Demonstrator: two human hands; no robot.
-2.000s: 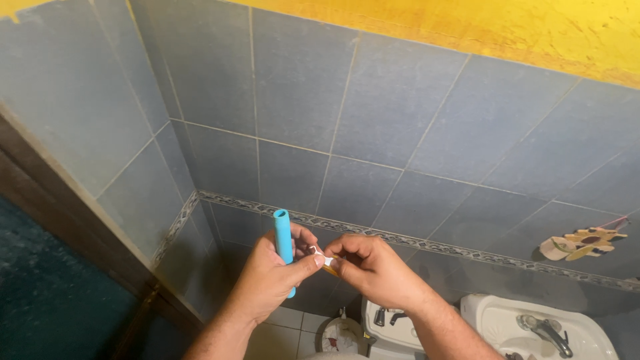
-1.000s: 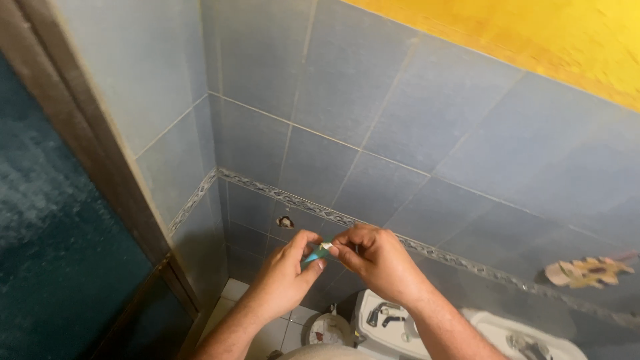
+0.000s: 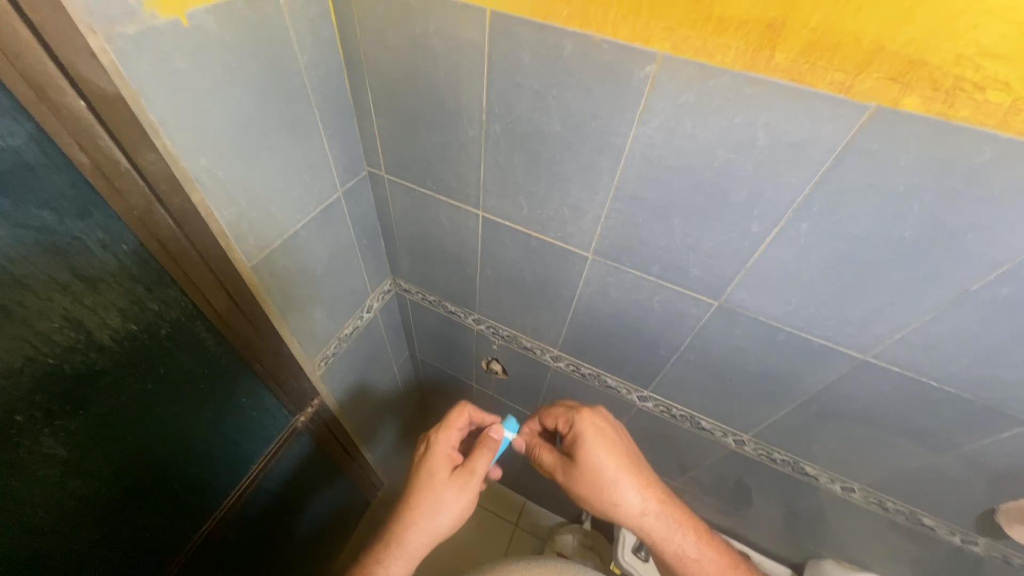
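Note:
A short bright-blue tube (image 3: 507, 438) with a white band, perhaps thread tape, around its upper part is pinched between the thumb and fingers of my left hand (image 3: 452, 472), at bottom centre. Close to its right side is my right hand (image 3: 596, 460), thumb and forefinger together at the white band; whether they pinch a bit of it is too small to tell. Most of the tube's lower length is hidden by my left fingers. Beyond my hands, a rough-edged hole (image 3: 494, 367) opens in the blue-grey wall tile, below the patterned border strip (image 3: 608, 388).
A dark door (image 3: 120, 344) in a brown frame (image 3: 172, 216) stands at the left. Below my hands are floor tiles (image 3: 500, 508), a round whitish container (image 3: 578, 544) and part of a white toilet tank or basin (image 3: 636, 552). A pale object (image 3: 1010, 520) shows at the right edge.
Two seconds ago the blue tube stood upright in my left hand with its open end up, and my fingers worked at something white beside it. Now both hands meet at the tube's white-banded part.

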